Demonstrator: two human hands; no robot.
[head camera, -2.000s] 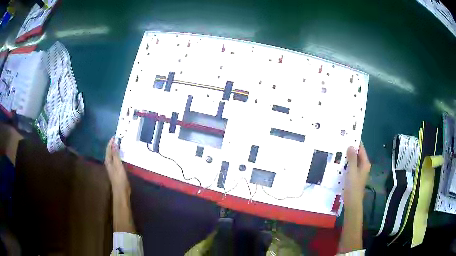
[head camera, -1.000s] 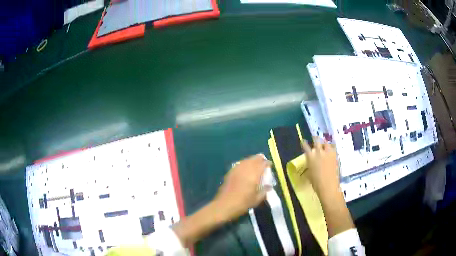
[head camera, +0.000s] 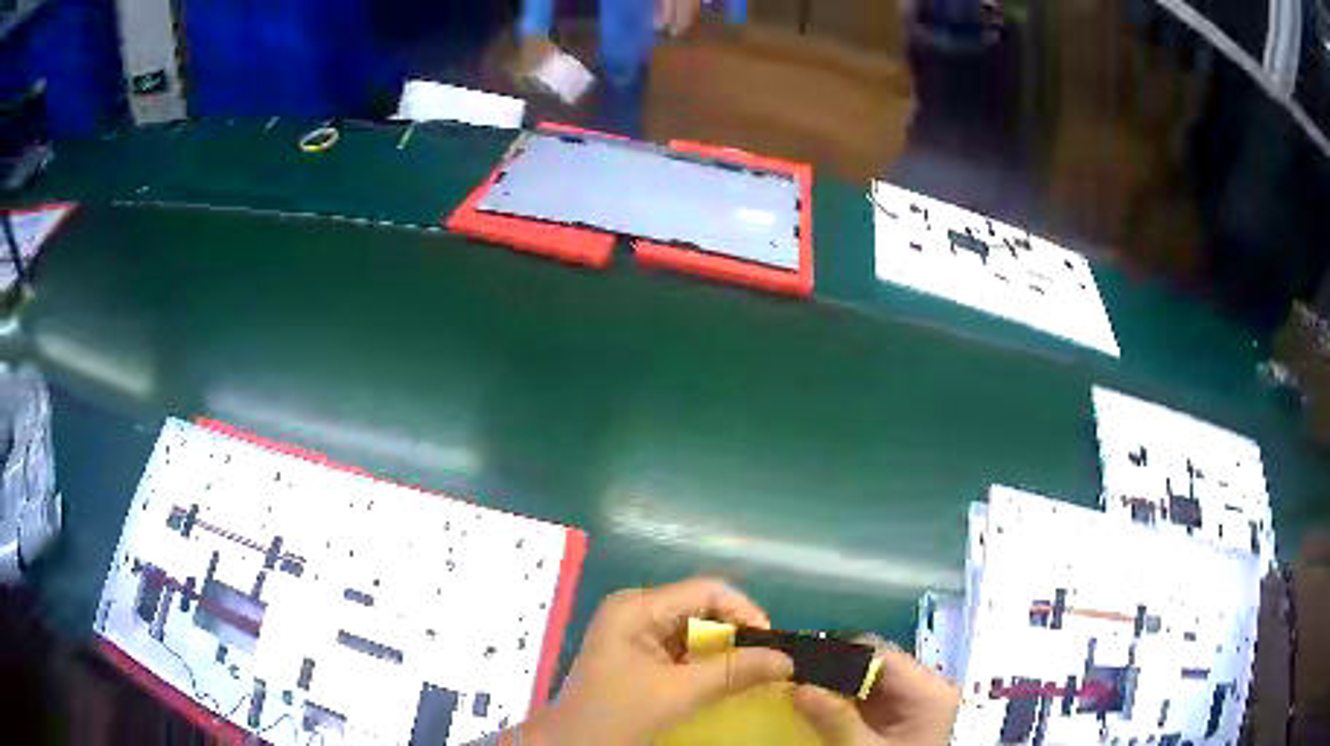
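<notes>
A short black tape piece (head camera: 807, 659) with yellow ends is held between both hands near the bottom centre. My left hand (head camera: 664, 659) grips its left end between thumb and fingers. My right hand (head camera: 887, 703) holds its right end. A blurred yellow strip shows below the hands, cut off by the picture's edge. A white back plate (head camera: 328, 598) with small holes, dark patches and cables lies on red foam at the lower left. More white back plates (head camera: 1116, 627) are stacked at the lower right, close to my right hand.
Across the green bench (head camera: 554, 379), a grey panel (head camera: 656, 197) lies on red foam (head camera: 540, 236). Another white plate (head camera: 992, 270) lies at the back right. A person's blue-clothed arm (head camera: 620, 37) shows beyond the bench. A white folded pile (head camera: 26, 466) is at the left edge.
The view has tilted up to show the far bench side. My hands have moved from the tape strips and now hold a short black and yellow piece between them.
</notes>
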